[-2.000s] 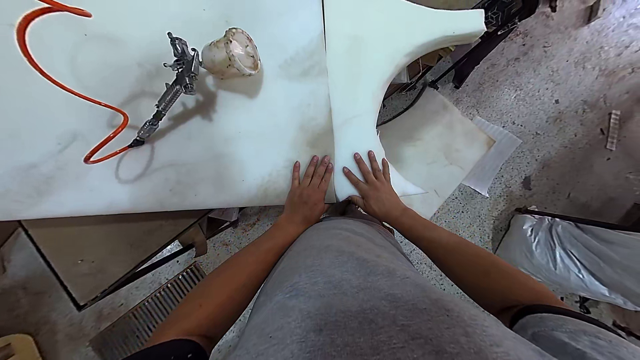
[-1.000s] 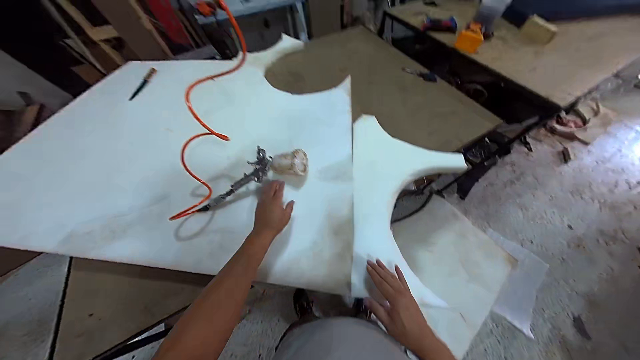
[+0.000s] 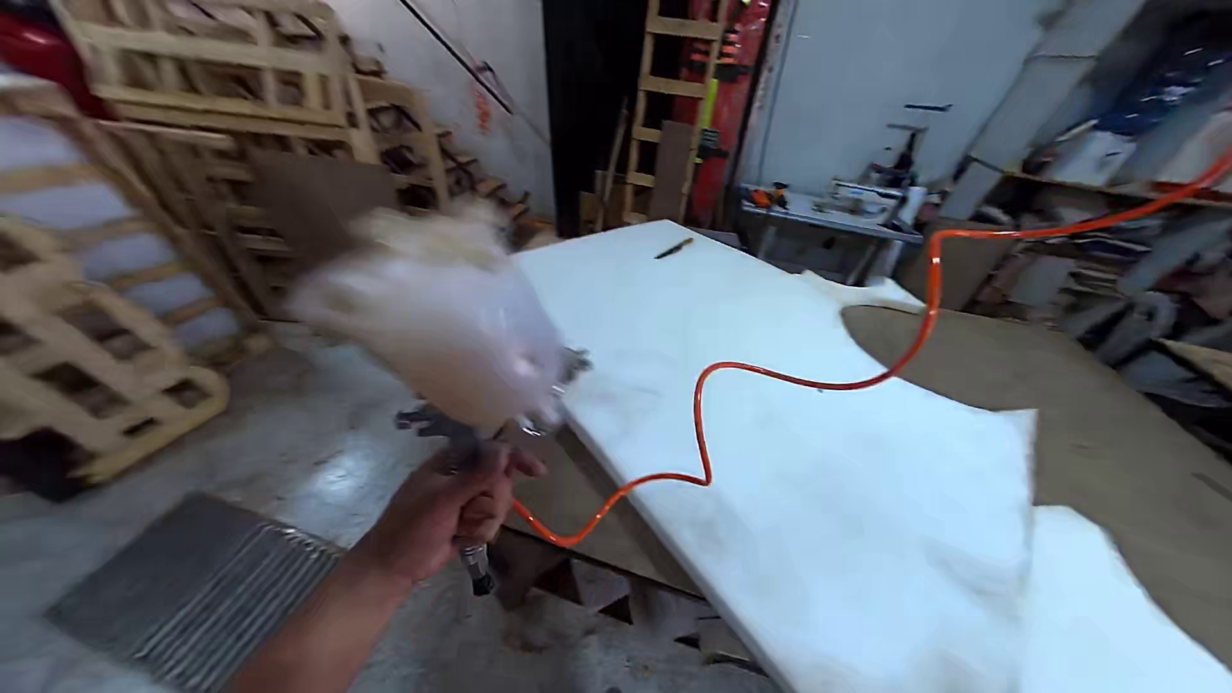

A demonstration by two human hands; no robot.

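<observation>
My left hand (image 3: 448,510) grips the handle of a spray gun (image 3: 457,443), raised beside the left edge of a white foam sheet (image 3: 818,510). The gun's cloudy plastic cup (image 3: 443,327) is on top, blurred by motion. An orange coiled air hose (image 3: 703,423) runs from near the gun's handle over the sheet and off to the upper right. A second white foam piece (image 3: 1097,597) adjoins the sheet at the lower right. A knife or similar slim tool (image 3: 674,248) lies near the sheet's far corner. My right hand is out of view.
Wooden frames (image 3: 221,87) lean at the upper left. A ribbed grey mat or panel (image 3: 192,597) lies on the floor. A wooden ladder (image 3: 669,106) stands at the back near a small table (image 3: 828,212) with a machine. Brown board (image 3: 1088,414) shows beside the foam.
My left hand has taken hold of the spray gun, which lay on the foam before, and lifted it past the sheet's edge. My right hand has left the view. The view has swung left.
</observation>
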